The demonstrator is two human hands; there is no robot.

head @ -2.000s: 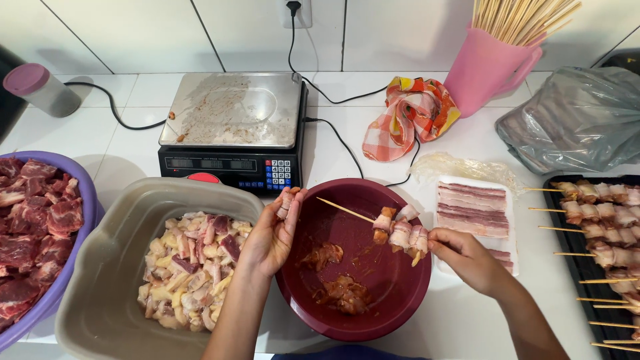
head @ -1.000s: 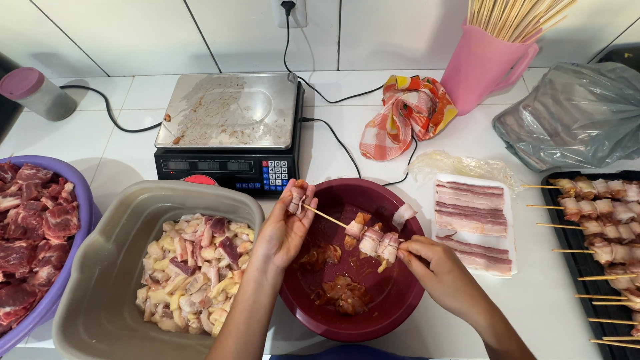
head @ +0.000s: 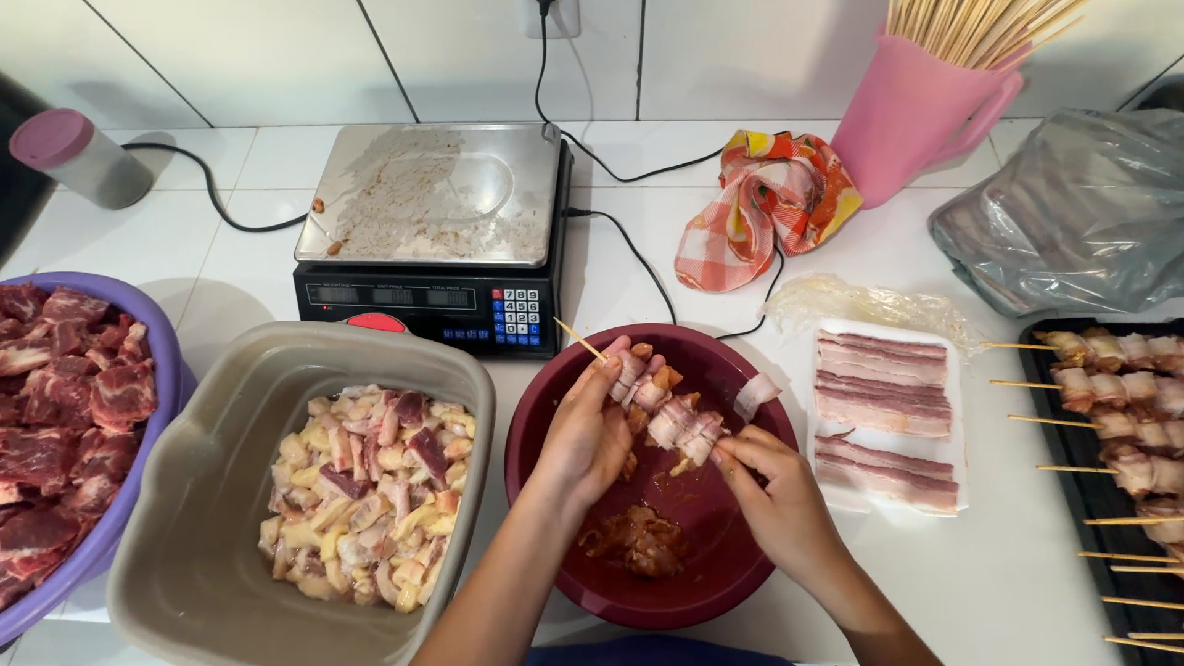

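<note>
Over the dark red plastic bowl (head: 529,518), a wooden skewer (head: 577,338) carries several bacon-wrapped meat pieces (head: 673,421). My left hand (head: 592,435) holds the skewered pieces near the upper left, fingers curled beneath them, and the bare stick pokes out past it. At the lower right end, the fingertips of my right hand (head: 763,481) pinch the skewer or its last piece; the exact contact is hidden. Marinated meat (head: 638,541) lies in the bowl. A loose bacon strip (head: 757,396) rests at its right rim. Right of the bowl, bacon slices (head: 883,388) lie on a white foam tray (head: 957,370).
A grey tub (head: 176,518) of pale meat pieces and a purple basin (head: 171,370) of red meat stand left. Behind are a digital scale (head: 425,194), a checked cloth (head: 772,208) and a pink jug (head: 911,120) of skewers. A black tray (head: 1064,481) with finished skewers sits right.
The bacon-wrapped piece in my left hand, earlier apart from the others, is now on the skewer beside them. The stick's bare end now shows beyond my left hand.
</note>
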